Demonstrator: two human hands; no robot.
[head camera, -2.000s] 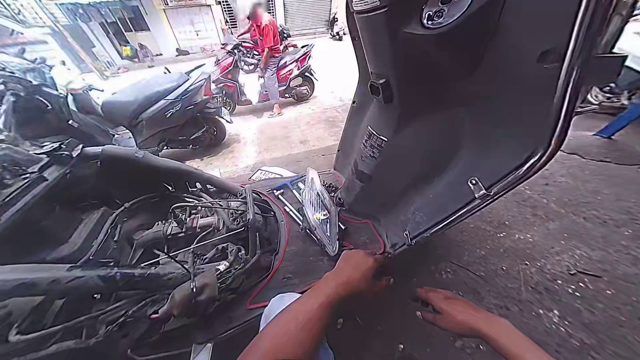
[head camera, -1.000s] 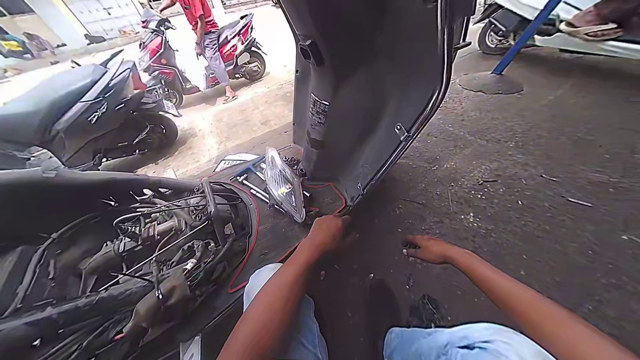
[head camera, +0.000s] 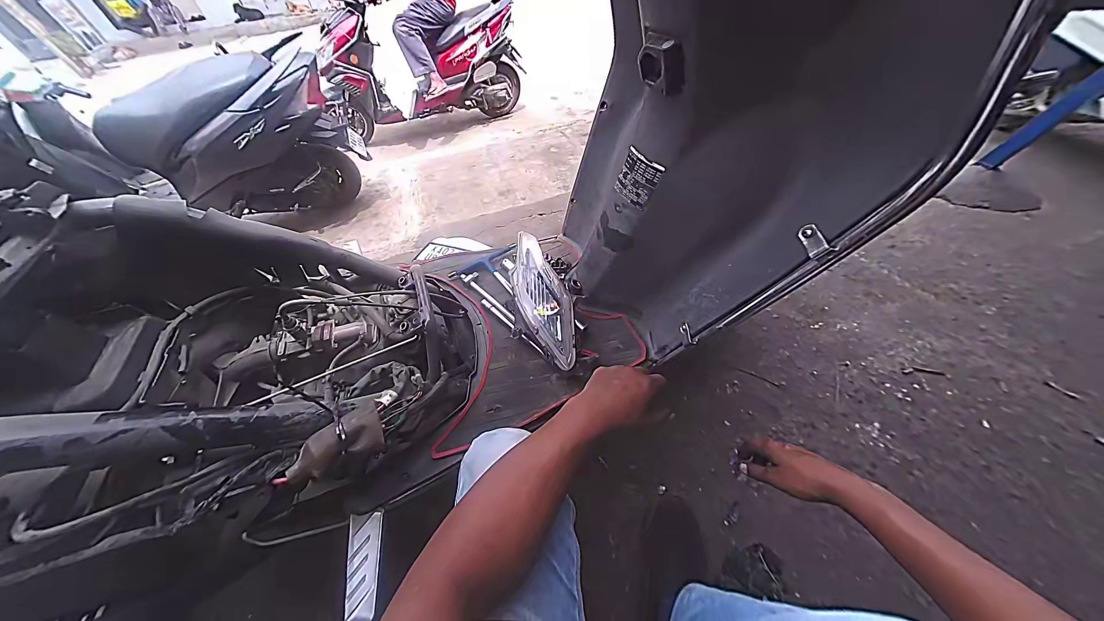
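My left hand (head camera: 623, 395) rests at the side edge of the scooter's floorboard (head camera: 517, 379), just below the lower corner of the dark leg shield (head camera: 742, 190); its fingertips are hidden. Lower right, my right hand (head camera: 789, 468) is low over the dark ground, fingers partly bent, with a small dark thing at the fingertips that is too unclear to name. A clear light lens unit (head camera: 545, 302) leans on the floorboard, beside metal hand tools (head camera: 490, 302). Left of these, the scooter's engine bay (head camera: 336, 345) lies uncovered, with hoses and wires showing.
A grey parked scooter (head camera: 224, 129) stands at the upper left. Behind it is a red scooter (head camera: 466, 65) with a person's legs (head camera: 420, 43) beside it. A blue post (head camera: 1048, 116) slants at the right. A metal footrest piece (head camera: 363, 565) juts out below the frame.
The view has shifted. My left hand stays near the floorboard's edge and my right hand remains low over the ground.
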